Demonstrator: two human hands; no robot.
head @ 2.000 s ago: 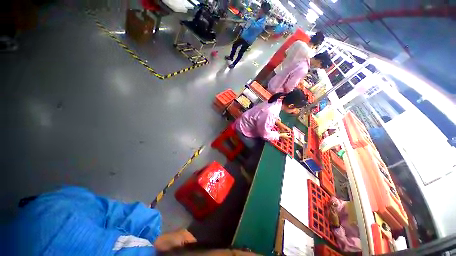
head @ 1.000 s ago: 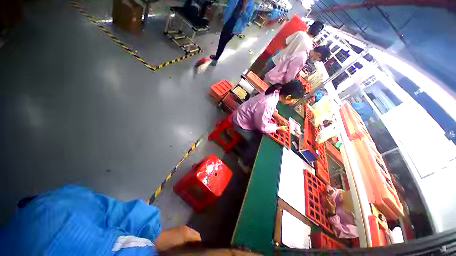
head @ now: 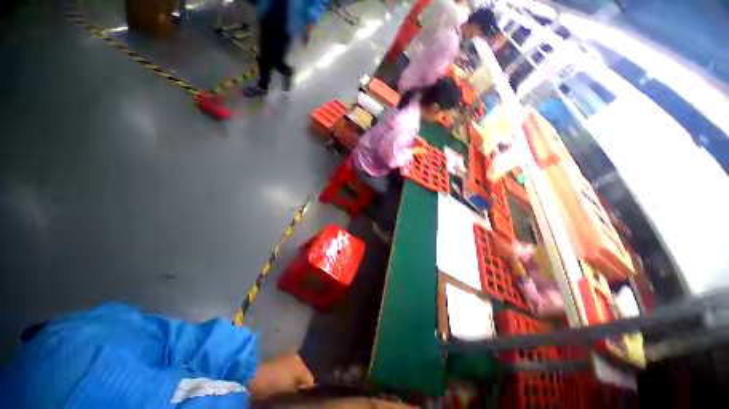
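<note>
My left arm in a blue sleeve reaches in from the lower left. My left hand [head: 281, 375] shows only in part at the bottom edge; its fingers are hidden, and whether it holds anything cannot be told. A dark brownish band along the bottom edge beside it is too blurred to name. My right hand is not in view. Ahead on the right runs a green-topped bench [head: 408, 264]. On it lie a white sheet [head: 458, 240], a tan board [head: 444, 307] with a paper on it, and a red cell tray [head: 497, 268].
A red plastic stool [head: 324, 268] stands left of the bench. A seated person in pink [head: 388, 144] works over another red tray. More people in pale clothes stand beyond. A person in blue walks in the aisle. A blurred grey bar [head: 551, 334] crosses the lower right, before red trays.
The view has shifted, so bench and stool sit further left and higher. The grey bar and red trays have come into view at lower right. The walking person is nearer, beside a blurred red thing.
</note>
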